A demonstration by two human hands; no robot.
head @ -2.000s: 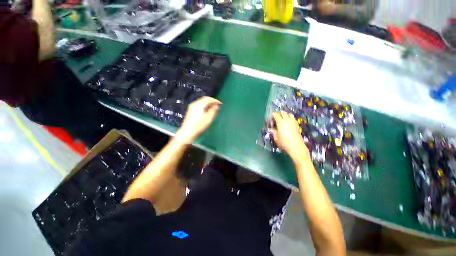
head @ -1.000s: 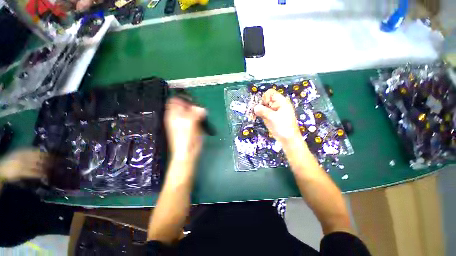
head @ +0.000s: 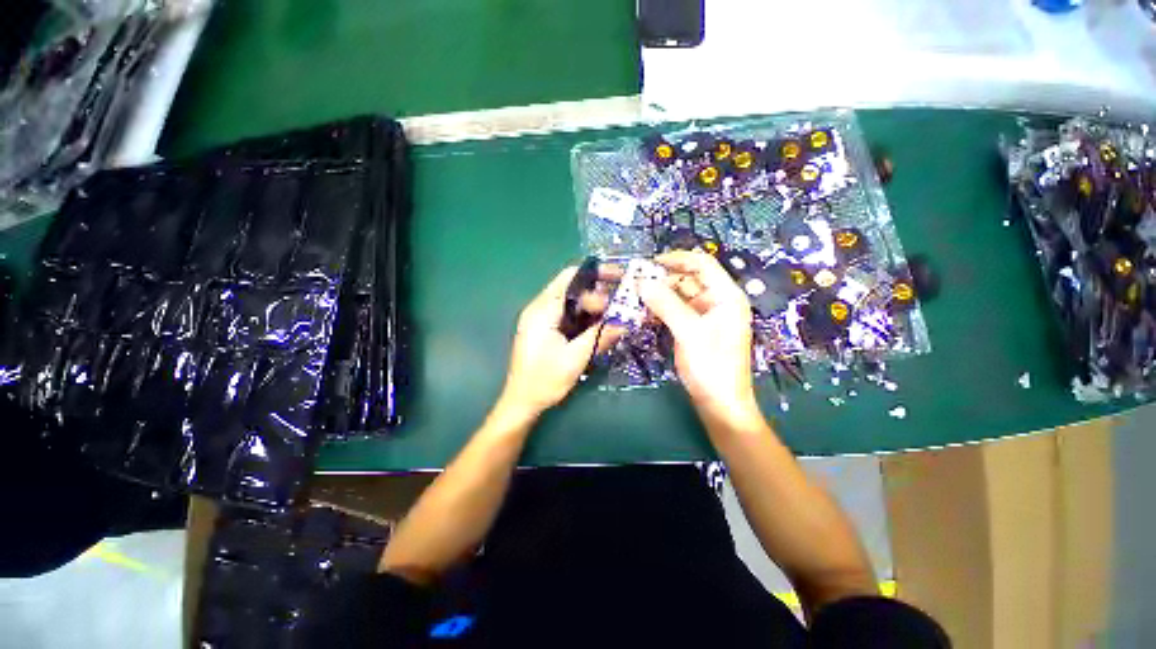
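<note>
My left hand point(head: 548, 349) holds a black phone housing point(head: 582, 299) over the near left part of the clear blister tray. My right hand point(head: 707, 332) holds a small white-silver circuit board point(head: 634, 290) by its edge, right beside the housing. Whether board and housing touch is hard to tell. The clear blister tray point(head: 910, 332) lies under and right of the hands, holding several boards with dark discs, gold dots and thin wires.
Stacked black blister trays point(head: 165, 330) stand at left. Stacked board trays point(head: 1103, 254) are at far right. A smartphone point(head: 671, 20) lies by the white sheet point(head: 887, 57). Bagged parts point(head: 76, 76) are upper left. A brown carton point(head: 200, 558) with black trays is below the bench.
My left hand has brought the black housing from beside the black trays to my right hand. The board now shows in my right hand. The other person's hand at left has gone from view.
</note>
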